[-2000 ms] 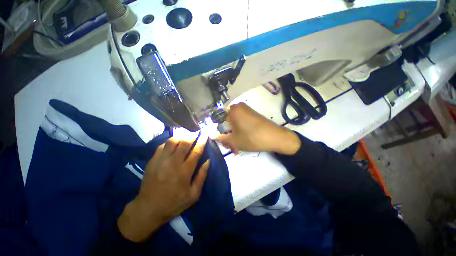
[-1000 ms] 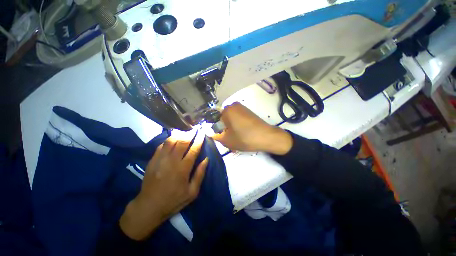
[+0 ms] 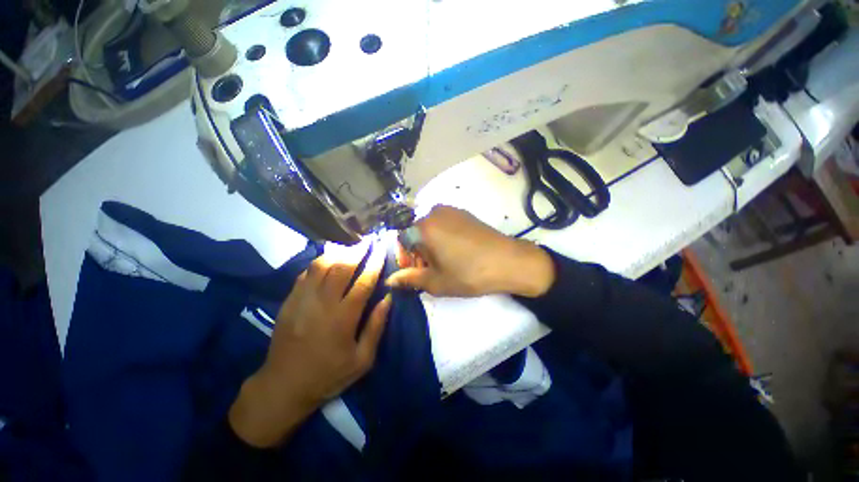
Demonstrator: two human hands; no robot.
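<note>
A navy garment piece [image 3: 141, 348] lies left of the needle and hangs over the table edge, with a pale strip [image 3: 141, 256] along its upper left edge. My left hand [image 3: 316, 344] lies flat on the cloth, fingertips close to the presser foot and needle [image 3: 381, 231] in the bright lamp glow. My right hand [image 3: 461, 254] is just right of the needle, thumb and fingers pinching the navy seam edge [image 3: 391, 273]. The glow hides the exact stitching point.
The white sewing machine head [image 3: 377, 89] with a blue stripe spans above my hands. Black-handled shears [image 3: 570, 188] and small snips [image 3: 501, 160] lie under its arm. A black pad [image 3: 711, 148] is at right. An orange crate [image 3: 716, 311] is below the table. A bin [image 3: 104, 94] stands upper left.
My right hand has drawn slightly down from the presser foot, and its thumb and fingers now pinch the cloth edge. My left hand has barely moved.
</note>
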